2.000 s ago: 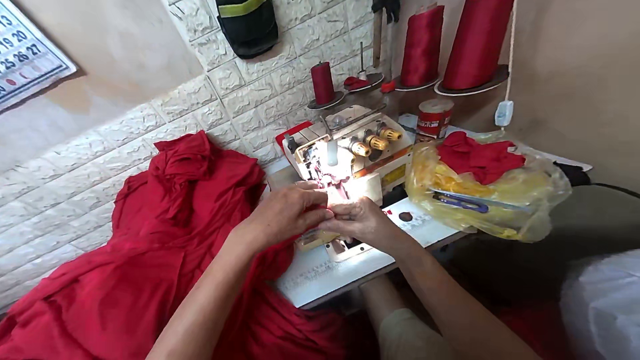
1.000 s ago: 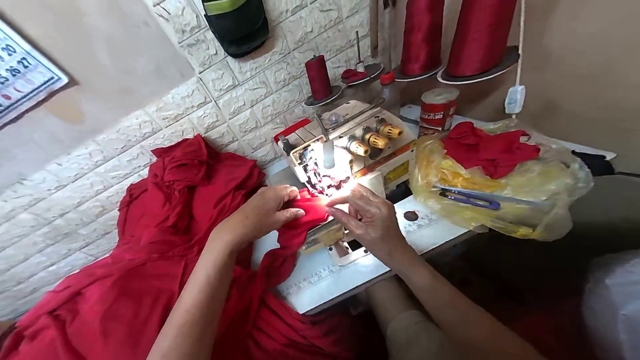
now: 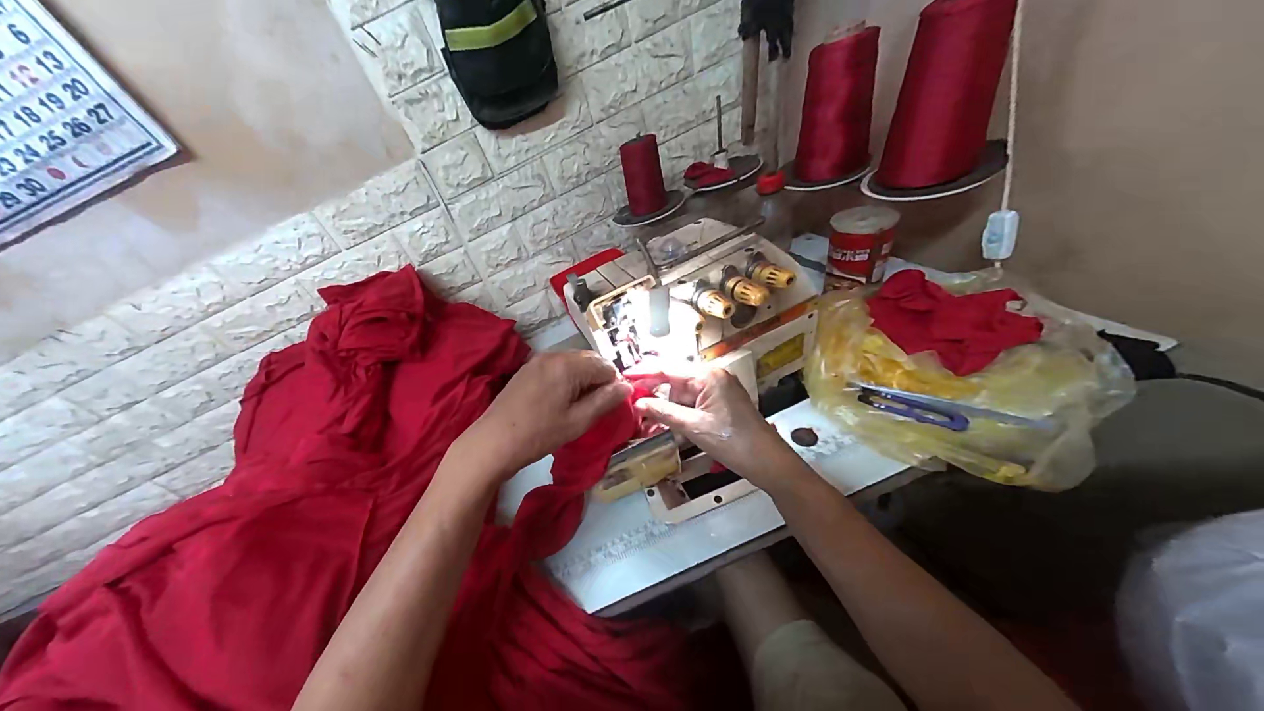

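Both hands hold red fabric (image 3: 600, 446) at the needle area of a lit overlock sewing machine (image 3: 726, 296). My left hand (image 3: 553, 403) grips the strip from the left, with its thumb and fingers pinched together. Close beside it, my right hand (image 3: 719, 415) pinches the cloth's right end. From my hands the strip runs down to a big heap of red fabric (image 3: 296, 533) at the left. Glare from the lamp hides the presser foot and needles.
A yellow plastic bag (image 3: 1071, 395) at the right holds red scraps, with thread snips (image 3: 913, 407) on it. A red can (image 3: 861, 247) stands behind. Red thread cones (image 3: 837, 104) rise at the back. The white table's edge (image 3: 632, 588) lies below the machine.
A second ago my right hand's fingers were more spread over the cloth; now both hands are closer together at the needle area. The red strip hangs in a curve below my left hand.
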